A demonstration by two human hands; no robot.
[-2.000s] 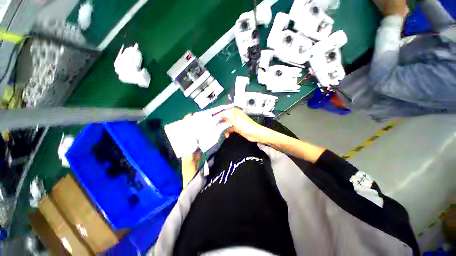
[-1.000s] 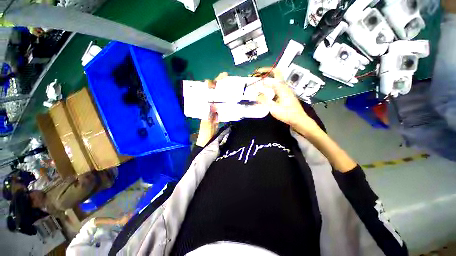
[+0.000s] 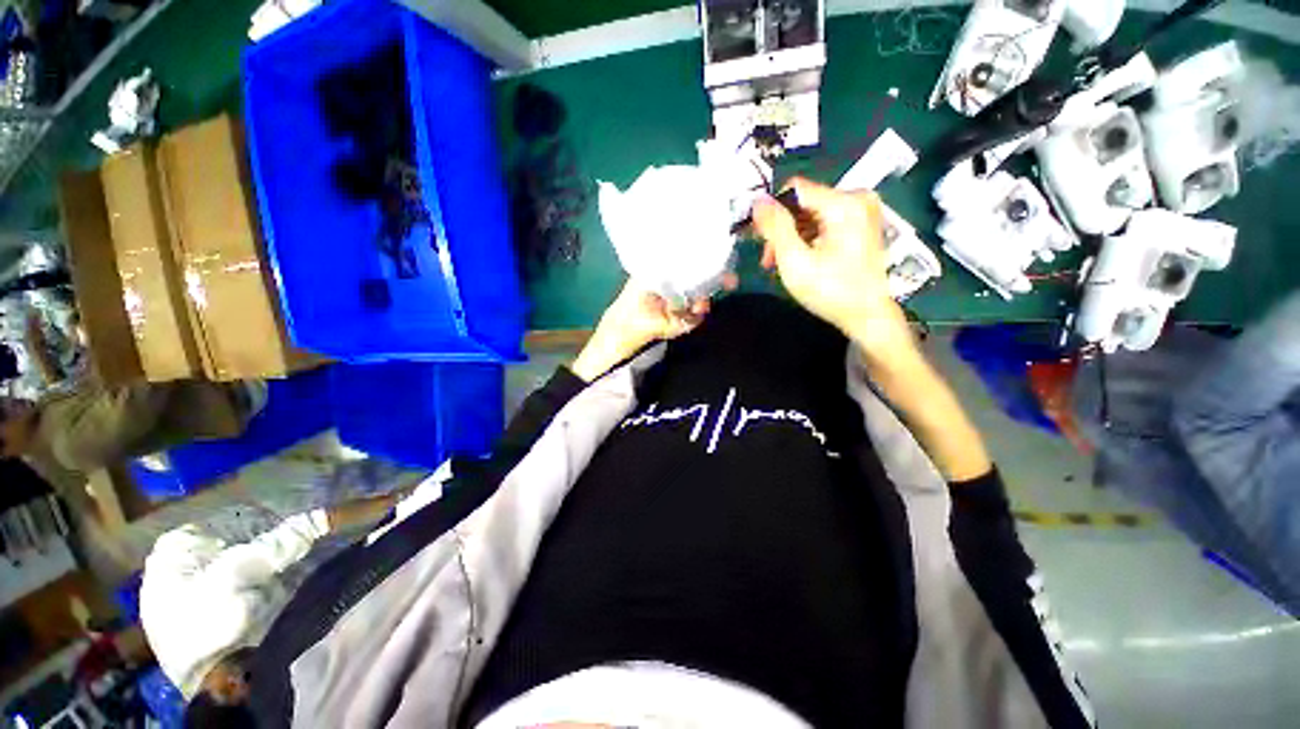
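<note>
My left hand [image 3: 659,316] holds a white camera housing [image 3: 667,228] from below, in front of my chest. My right hand [image 3: 834,249] is at the housing's right end, its fingers pinched on a small dark part [image 3: 791,214]; what that part is I cannot tell. The screw feeder [image 3: 766,71], a grey-white box with an open top, stands just beyond the housing. Several white camera housings [image 3: 1012,211] with dark round lenses lie on the green mat to the right, one close behind my right hand.
A large blue bin [image 3: 492,214] with black parts stands on the left. Brown cartons [image 3: 221,242] lie beyond it. Loose black parts [image 3: 542,171] lie on the mat beside the bin. A person in white [image 3: 214,584] is at lower left; another person's clothed leg [image 3: 1226,427] shows at right.
The housing has been turned over and tilted in my left hand. My right hand has lifted to its right end with a dark part. The view has swung, so the bin and feeder sit higher.
</note>
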